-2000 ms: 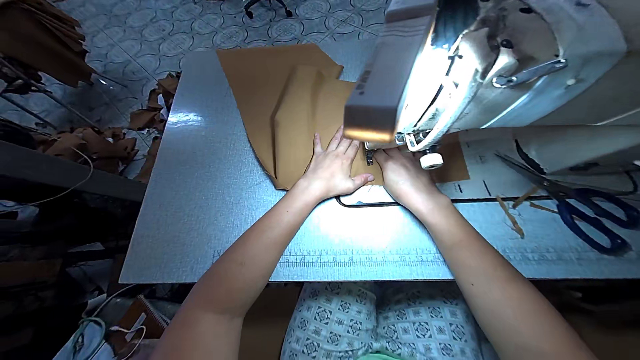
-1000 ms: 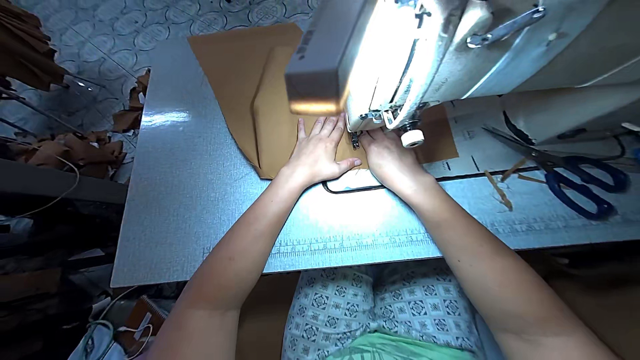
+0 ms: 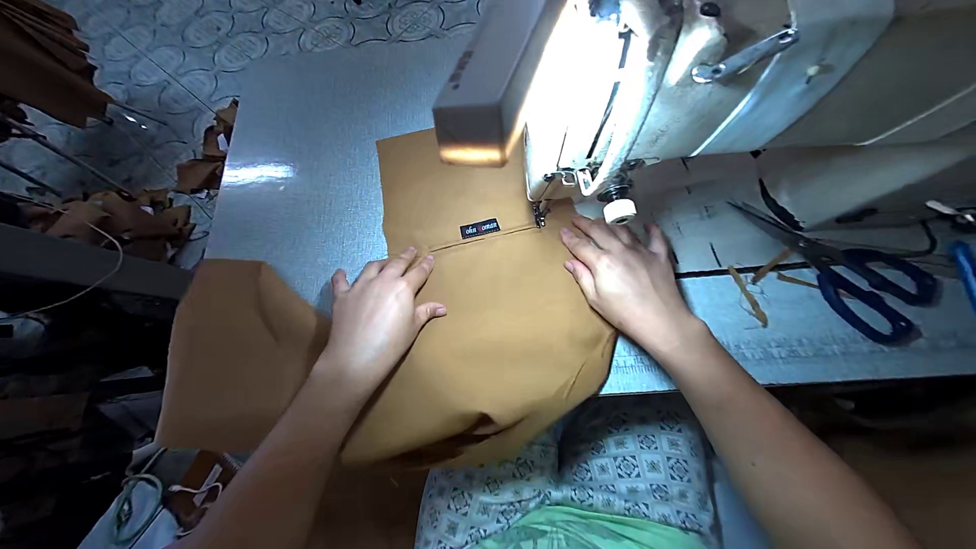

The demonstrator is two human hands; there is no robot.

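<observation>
Brown fabric (image 3: pixel 503 305) lies under the presser foot (image 3: pixel 540 215) of a sewing machine (image 3: pixel 671 84), hanging over the table's near edge. A seam runs across it to the foot, with a small black woven label (image 3: pixel 479 228) bearing writing just above. My left hand (image 3: pixel 381 309) rests on the left side of the fabric, palm down, fingers near the seam's left end. My right hand (image 3: pixel 625 271) lies flat at the fabric's right edge, right of the foot, fingers slightly spread. Neither hand grips anything visible. Another part of the brown fabric (image 3: pixel 236 343) spreads left of my left arm.
Scissors with blue handles (image 3: pixel 854 278) lie on the right of the table (image 3: pixel 305 152), beside brown fabric scraps (image 3: pixel 747 297). Brown cloth pieces (image 3: pixel 114 221) are heaped beyond the table's left edge. The machine's head and bright lamp overhang the work.
The fabric has been turned and drawn toward me; its seam and black label now show, and it hangs over the near edge. My hands have moved apart, from close beside the foot.
</observation>
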